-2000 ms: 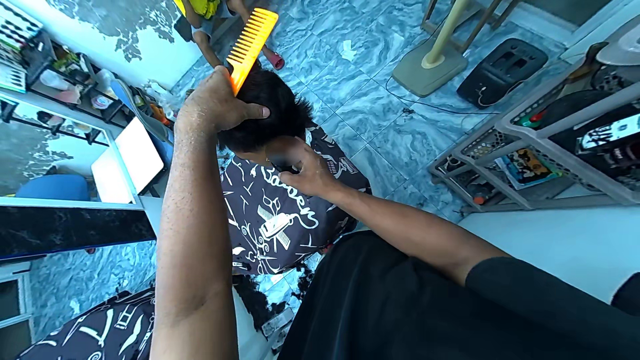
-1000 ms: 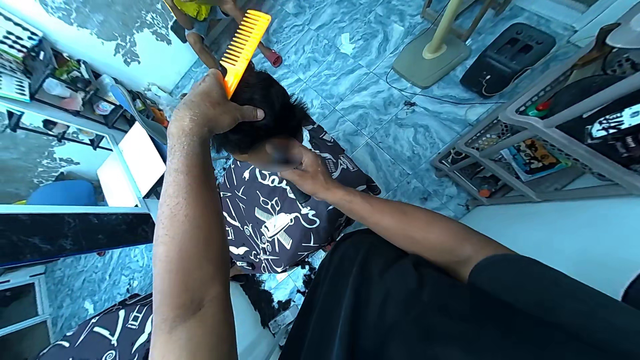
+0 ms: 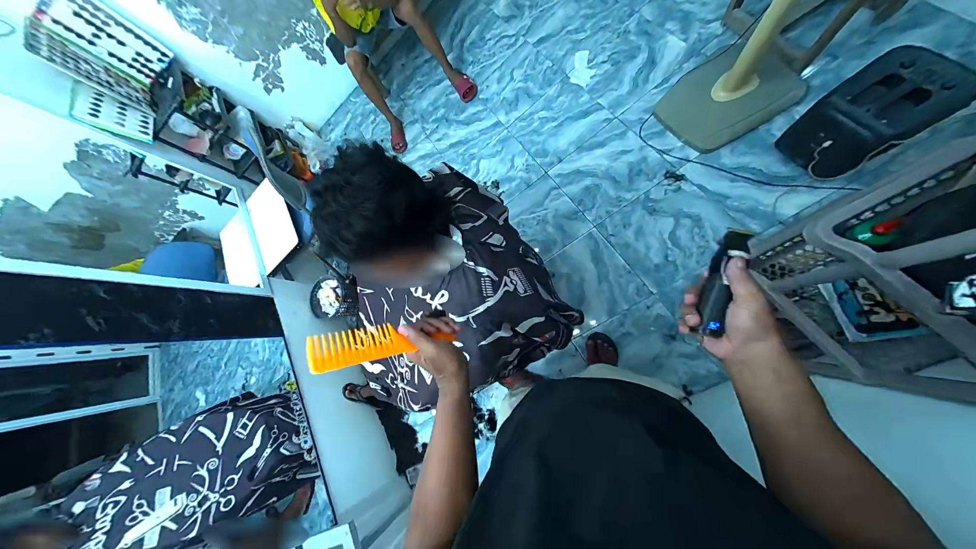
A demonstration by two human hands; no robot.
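Note:
In my left hand (image 3: pixel 435 347) is an orange wide-tooth comb (image 3: pixel 354 348), its teeth pointing up and to the left. The comb lies in front of the black patterned barber cape (image 3: pixel 488 282) of a seated person. That person's dark hair (image 3: pixel 374 198) is above my left hand, touched by neither hand. Well to the right, my right hand (image 3: pixel 736 309) grips a black hair clipper (image 3: pixel 719 286) upright, with a small blue light near its lower end. The clipper is close to the grey shelf rack.
On the right stands a grey plastic rack (image 3: pixel 839 328) with items, beside a black speaker (image 3: pixel 877 110) and a stand's base (image 3: pixel 728 99). A cable crosses the tiled floor. A mirror and counter (image 3: pixel 343 450) are left. Another person (image 3: pixel 381 61) sits at the top.
Both hands have left the seated person's head. My right hand has moved right with the clipper; my left hand has come down with the comb. The view has shifted.

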